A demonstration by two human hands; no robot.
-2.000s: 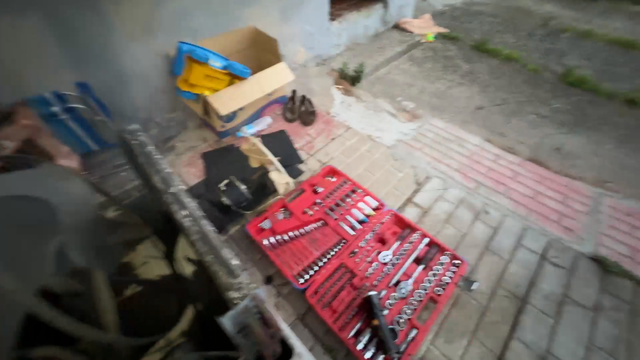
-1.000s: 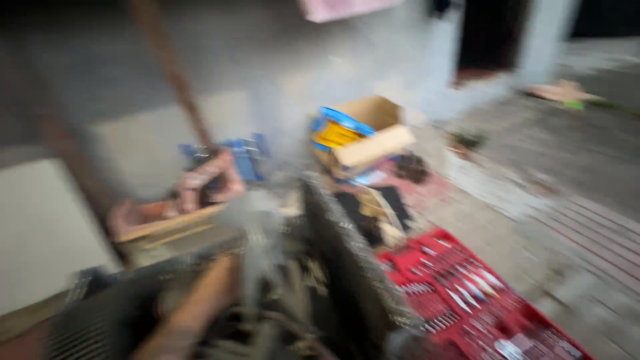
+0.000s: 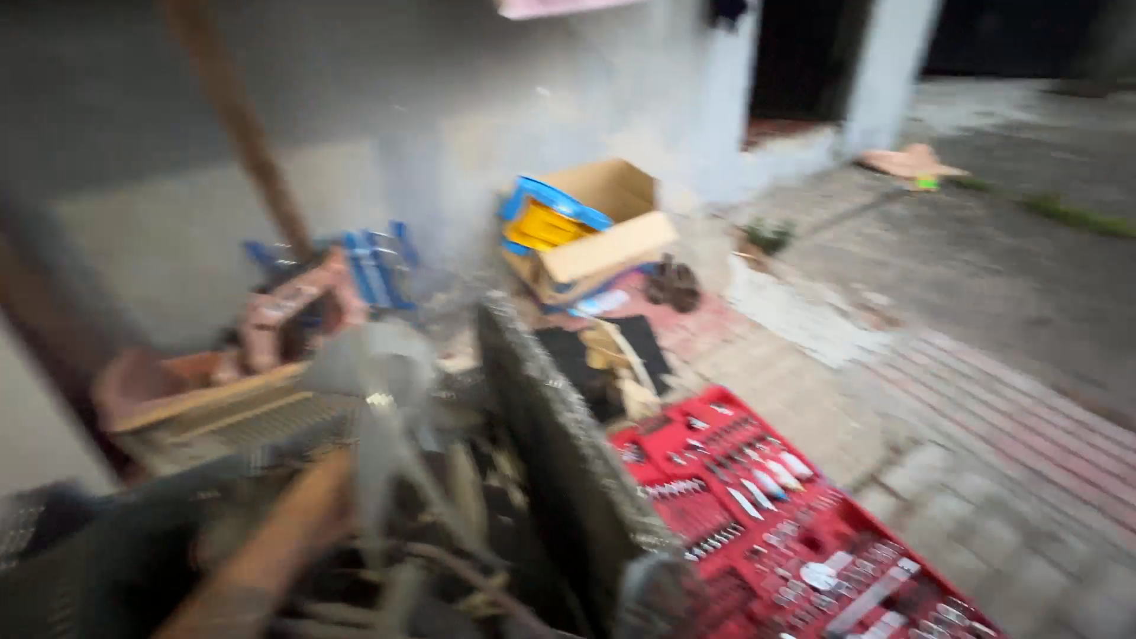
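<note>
A blurred brown shape, which looks like a forearm, reaches up from the lower left, perhaps my left one. Its end meets a pale grey sheet-like thing, and no fingers can be made out there. Dark, tangled material lies just right of it, behind a rough grey slab edge. My right hand is out of view. On the paving at the right lies an open red socket set case with rows of sockets, bits and a ratchet.
Beyond the case are black cloth pieces, an open cardboard box holding a blue and yellow item, and dark shoes. A brown pole leans at the wall, near a pinkish clamp-like frame.
The view has swung left and up. The forearm-like shape and the pale grey thing, not seen two seconds ago, are now in view at the lower left.
</note>
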